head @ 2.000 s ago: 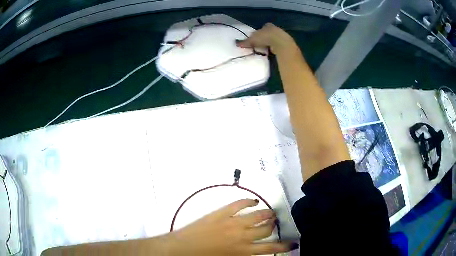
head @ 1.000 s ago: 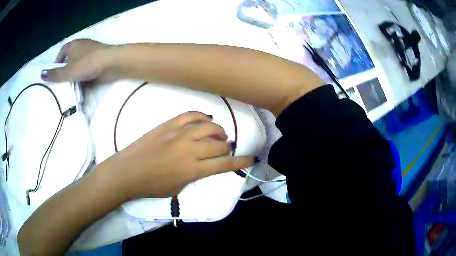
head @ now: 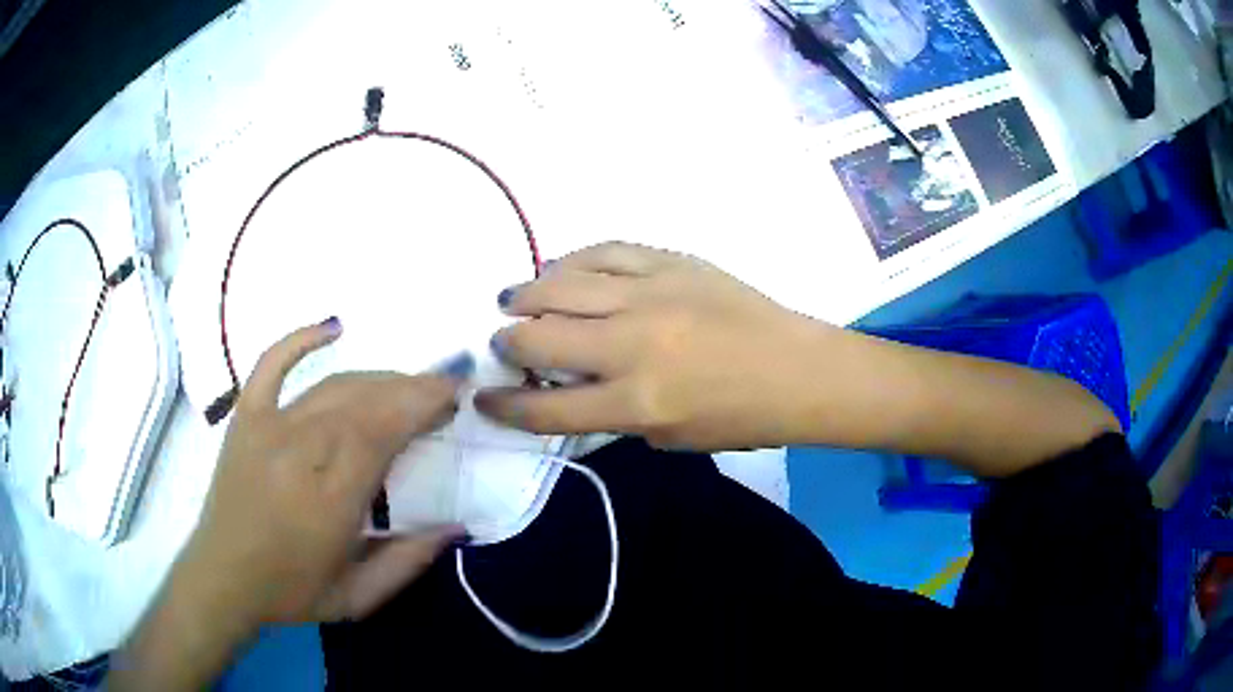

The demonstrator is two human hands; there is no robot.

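Observation:
The white panel (head: 325,230) lies at the bench's near edge with a red-and-black wire ring (head: 453,146) on it. A black connector (head: 375,108) stands at the ring's far side and another (head: 221,404) at its left. My left hand (head: 304,473) is over the near part of the panel, its thumb at the near edge. My right hand (head: 649,352) is at the ring's right side, fingertips bent down close to my left fingers. What the fingertips pinch is hidden and blurred. A white cable (head: 613,541) hangs in a loop off the near edge, over my dark clothing.
Another white panel with wire (head: 122,365) lies at the left. Dark tweezers (head: 859,88) lie on the picture sheet (head: 879,129) at the upper right. A black strap-like item (head: 1125,61) is at the far right. Blue plastic stools (head: 1028,338) stand on the floor at the right.
My right hand has come back from the left-hand panel to the right side of the nearer panel. My left hand has moved left and down towards the near edge. The view has shifted.

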